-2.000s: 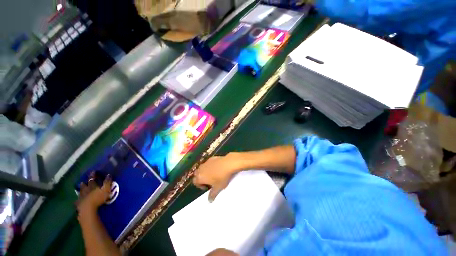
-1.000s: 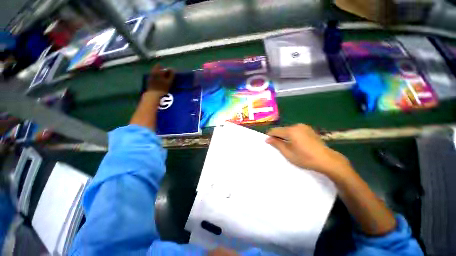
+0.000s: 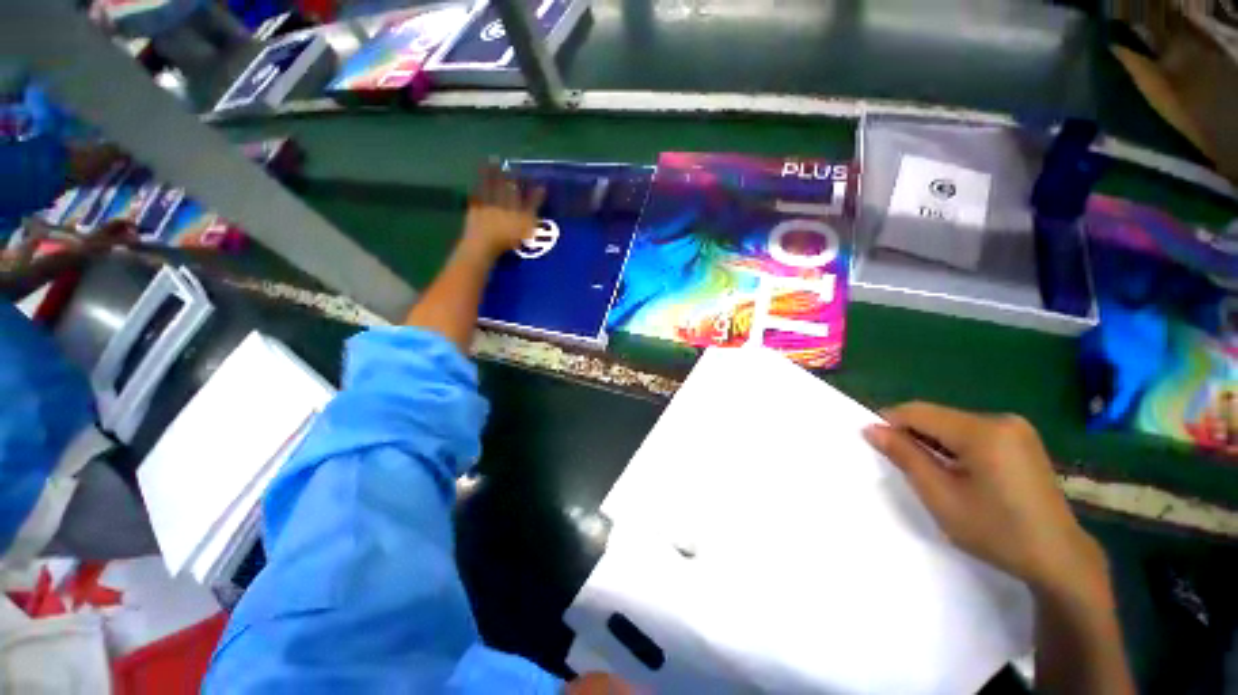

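My left hand (image 3: 505, 215) lies with spread fingers on the upper left part of the dark blue flap (image 3: 564, 272) of a box on the green belt. The flap shows a white round logo. My right hand (image 3: 971, 475) pinches the upper right edge of a white insert sheet (image 3: 801, 502) between thumb and fingers. The sheet lies over other white sheets, with a dark oval slot showing near the lower left. A rainbow printed lid (image 3: 740, 258) lies right beside the blue-flapped box.
An open grey box tray (image 3: 896, 278) holds a white card (image 3: 937, 211). Another printed lid (image 3: 1181, 326) is at right. White sheets (image 3: 224, 455) and white frames (image 3: 149, 340) lie at left. A slanting grey post (image 3: 245, 177) and chipped rail (image 3: 584, 364) cross the view. A neighbouring worker's blue sleeve (image 3: 41, 394) shows.
The view has turned, shifting the boxes across the picture. My left hand stays on the blue flap. My right hand stays at the sheet's edge, and the sheet's slot shows since the earliest frame.
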